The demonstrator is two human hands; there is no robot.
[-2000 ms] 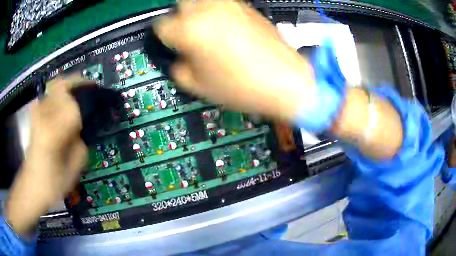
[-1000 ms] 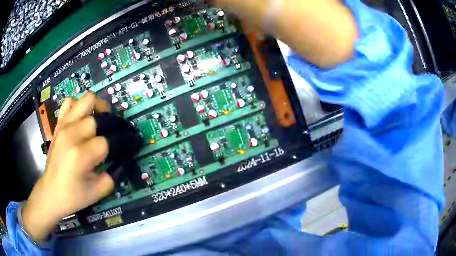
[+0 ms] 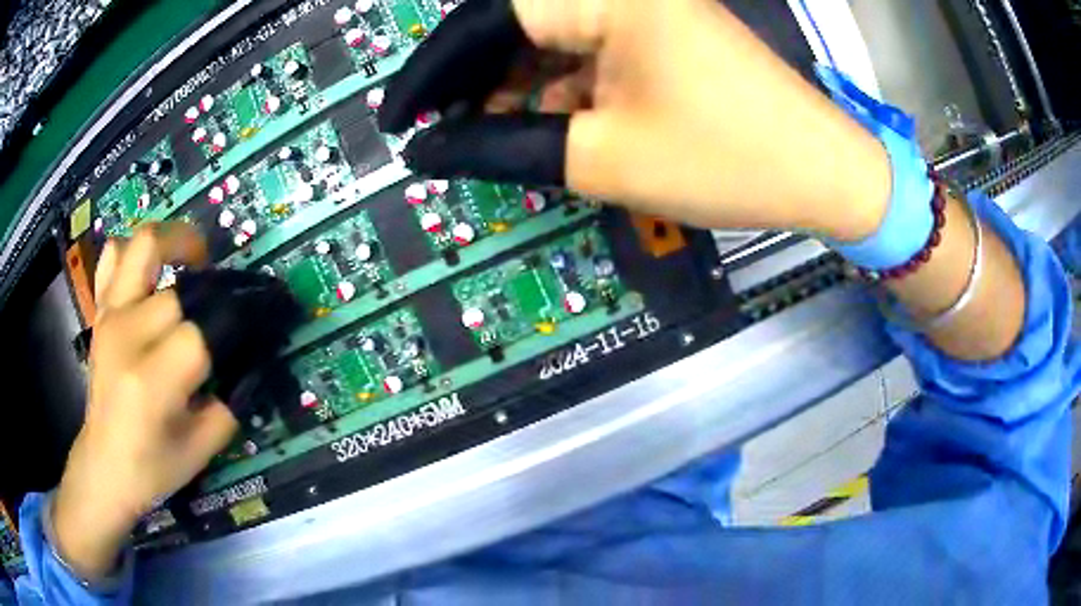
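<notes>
A black carrier [image 3: 409, 243] with white lettering holds rows of small green circuit boards [image 3: 522, 302] with red-and-white and dark round capacitors. My right hand [image 3: 711, 130], with black finger cots, is over the upper right boards. Its thumb and forefinger tips point left and are near each other; whether a small part is between them cannot be told. My left hand [image 3: 148, 367] is over the left boards. Its black-covered fingertips are bunched low over them and blurred, and whether they hold anything is hidden. Both hands cover some boards.
A bin heaped with silver parts [image 3: 48, 42] is at the upper left, beside a green mat [image 3: 113, 113]. A metal rail [image 3: 474, 444] runs along the carrier's near edge. An orange-brown strip [image 3: 660, 234] is at the carrier's right end. A light blue band [image 3: 907, 201] is around my right wrist.
My right hand, mostly out of the picture at the top one second ago, is back over the upper right boards. My left hand has shifted slightly left. The carrier appears slightly farther left in view.
</notes>
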